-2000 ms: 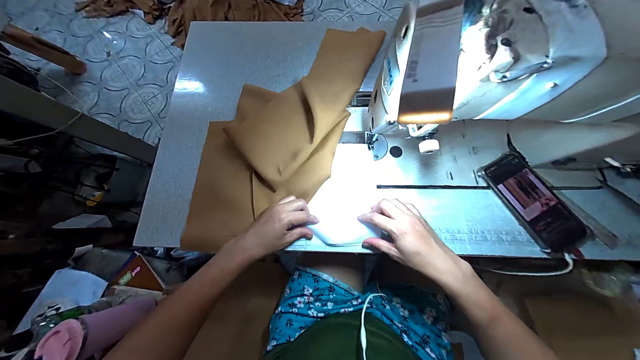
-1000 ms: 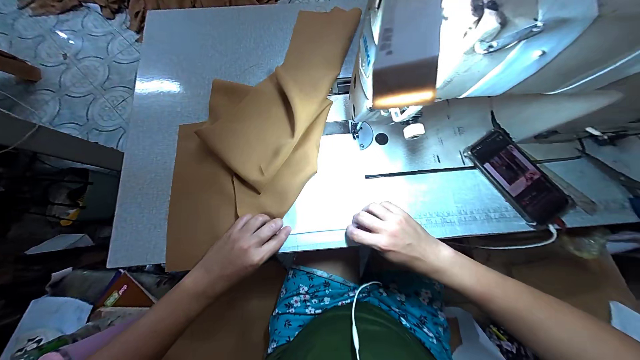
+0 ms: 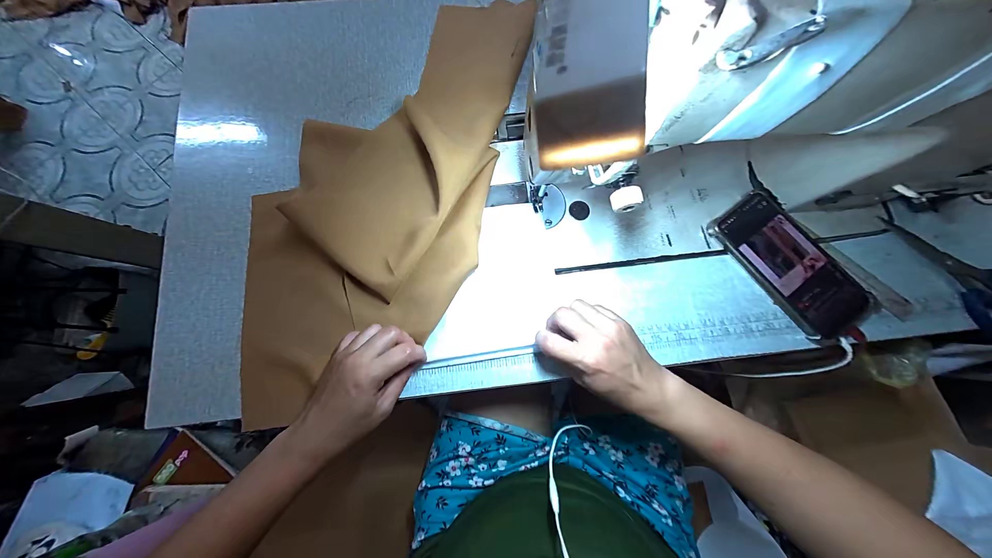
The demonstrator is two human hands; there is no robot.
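On the sewing machine table lies a white fabric piece [image 3: 504, 287], its near edge folded in a narrow strip. My left hand [image 3: 372, 372] pinches the left end of that edge, beside brown fabric [image 3: 372, 209] heaped in folds on the left. At the right end of the same edge, my right hand [image 3: 593, 345] has its fingers curled on the white fabric. The sewing machine's needle and presser foot area [image 3: 539, 198] is beyond the white piece, under a bright lamp. Ruler markings [image 3: 480, 376] run along the table's front edge.
A smartphone [image 3: 794, 263] with a lit screen and a white cable lies at the right. Scissors [image 3: 938, 252] rest farther right. The sewing machine head [image 3: 593, 85] overhangs the back. Papers and a box [image 3: 186, 465] are at lower left.
My hands have moved farther apart along the near edge of the white fabric, the left one toward the brown fabric. That edge now shows as a narrow straight fold. The view has shifted somewhat.
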